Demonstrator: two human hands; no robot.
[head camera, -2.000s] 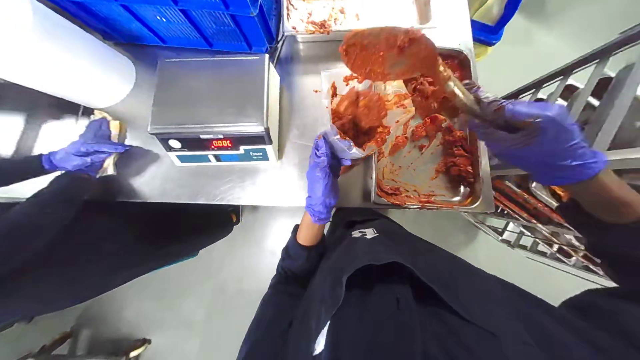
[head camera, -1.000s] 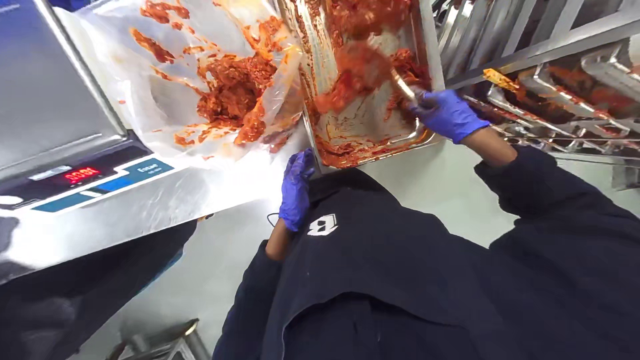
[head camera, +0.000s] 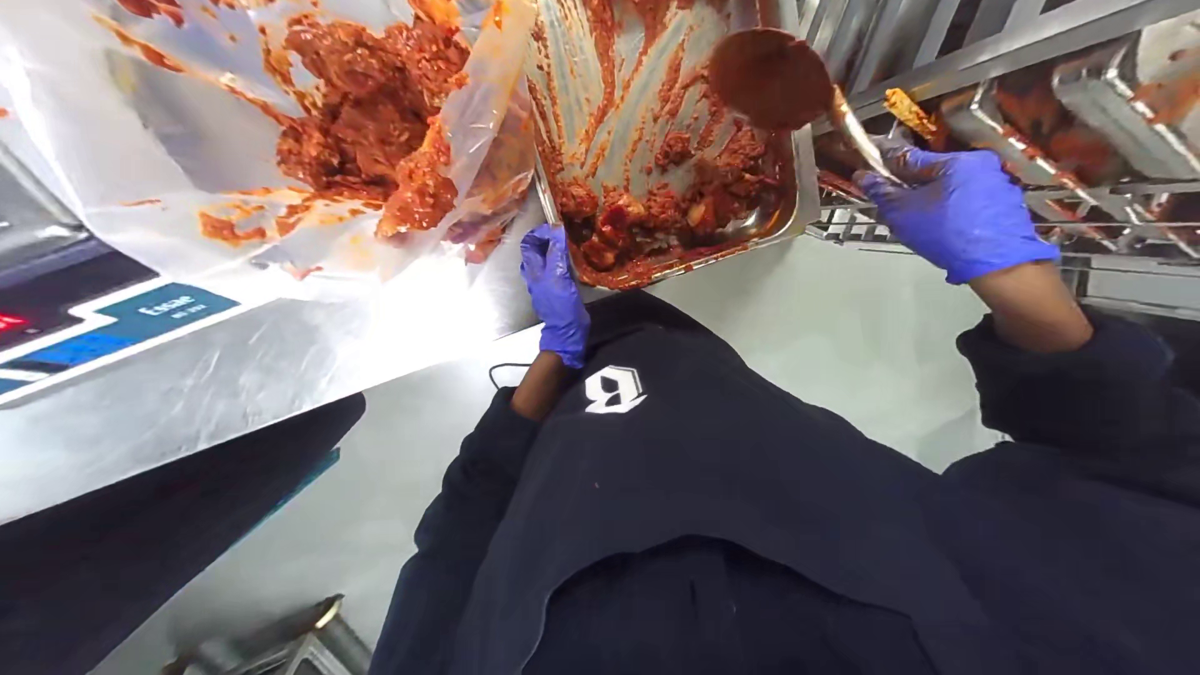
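A blue-purple glove covers my right hand (head camera: 961, 206), which grips the metal handle of a large round ladle (head camera: 771, 79). The ladle's sauce-coated bowl is over the right part of a steel tray (head camera: 698, 251). Red chunky food in sauce (head camera: 656, 211) lies along the tray's near end, with smears farther up. My gloved left hand (head camera: 555, 291) is at the tray's near left corner, its fingers against the rim. Left of the tray, a clear plastic bag (head camera: 187, 169) lies spread open with a heap of the same red food (head camera: 366, 112) in it.
A digital weighing scale (head camera: 122, 319) stands at the left on the steel table (head camera: 187, 403). At the right is a metal rack (head camera: 1031, 47) holding several sauce-stained trays (head camera: 1003, 131). Dark clothing of another person (head camera: 187, 525) shows at the lower left.
Two seconds ago my left hand held the bag by the tray; now it is at the tray's corner and the bag lies to its left. The ladle has moved to the tray's right side. The view has shifted strongly.
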